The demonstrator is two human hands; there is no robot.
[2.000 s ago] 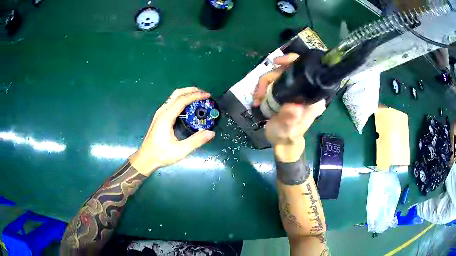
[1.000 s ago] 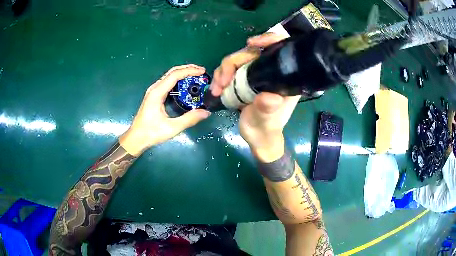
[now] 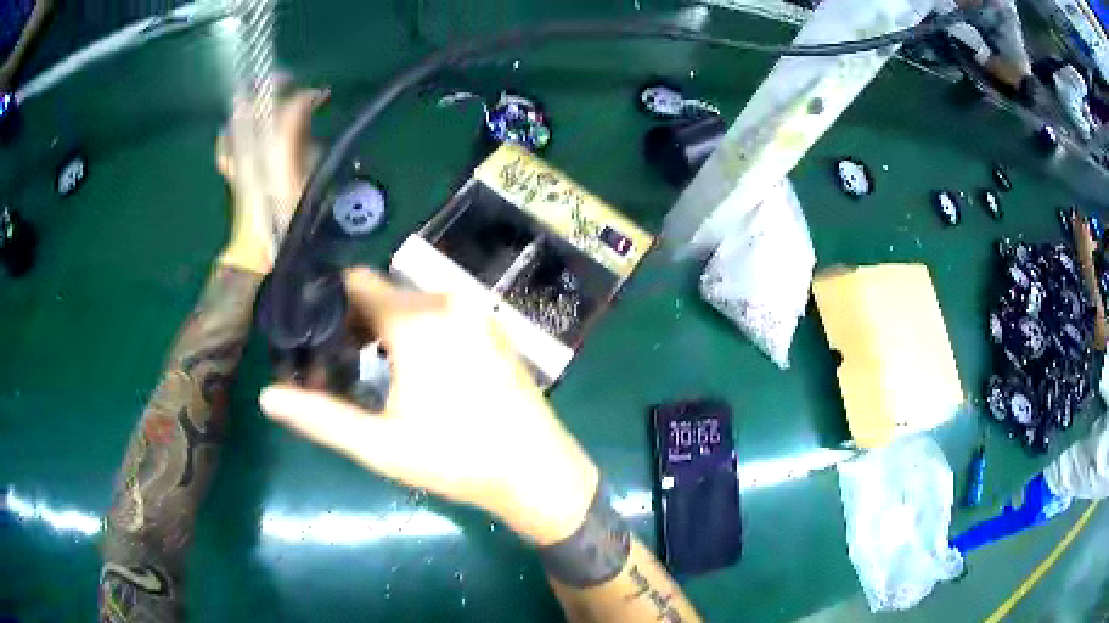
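Note:
My left hand [image 3: 268,170] is blurred at the upper left, partly behind the silvery coiled cord. Its fingers look apart and nothing shows in it. My right hand [image 3: 450,389] is at the centre left, its thumb and forefinger spread beside the black electric screwdriver [image 3: 304,310]. The screwdriver is seen nearly end-on and blurred; whether the hand grips it is unclear. The screw feeder [image 3: 566,201] lies beyond my right hand, its dark tray open with small screws inside. A unit with a lit circuit board [image 3: 517,122] lies behind the feeder.
A metal arm [image 3: 803,116] crosses the upper right. A whitish bag [image 3: 766,274], tan cardboard box [image 3: 890,353], smartphone [image 3: 697,487], clear bag [image 3: 902,523] and heap of black parts [image 3: 1040,341] lie right. White-faced discs [image 3: 360,207] and a black cylinder [image 3: 684,149] lie farther back.
My left hand has moved up and away from the unit it held. The screwdriver and my right hand have moved left. The view has shifted, showing more of the feeder and table's back.

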